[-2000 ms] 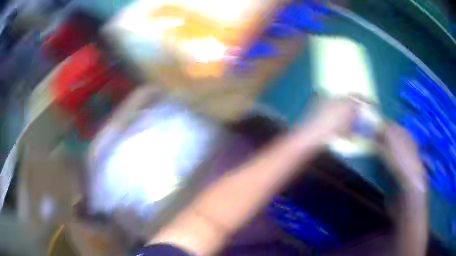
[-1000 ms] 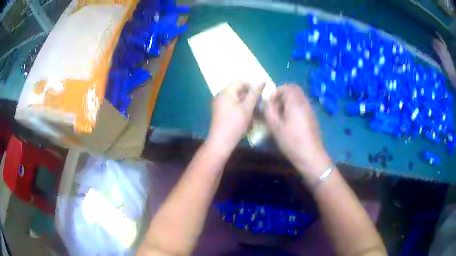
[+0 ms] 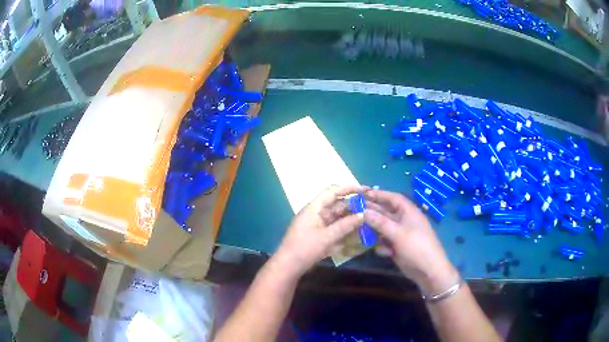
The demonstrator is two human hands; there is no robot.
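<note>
A glossy blue cylinder [image 3: 366, 231] is held roughly upright between both hands, near the bench's front edge. My left hand [image 3: 327, 226] grips it from the left with the fingertips. My right hand [image 3: 402, 230] grips it from the right, thumb and fingers around its upper part. A small pale spot shows on the cylinder by the fingertips; I cannot tell if it is a sticker. A long pale label sheet [image 3: 308, 160] lies flat on the green bench, its near part hidden behind the hands.
A supply carton [image 3: 127, 120] lies on its side at left, blue cylinders spilling from its open side. A pile of blue cylinders [image 3: 494, 157] with white patches lies at right. Small dark bits [image 3: 505, 263] lie near the front edge. A red stool [image 3: 47, 274] and lined carton [image 3: 143, 310] stand lower left.
The blurred view has steadied and tilted up, showing more of the bench's far side. Both hands stay together at the sheet's near end; the blue cylinder between them now shows clearly.
</note>
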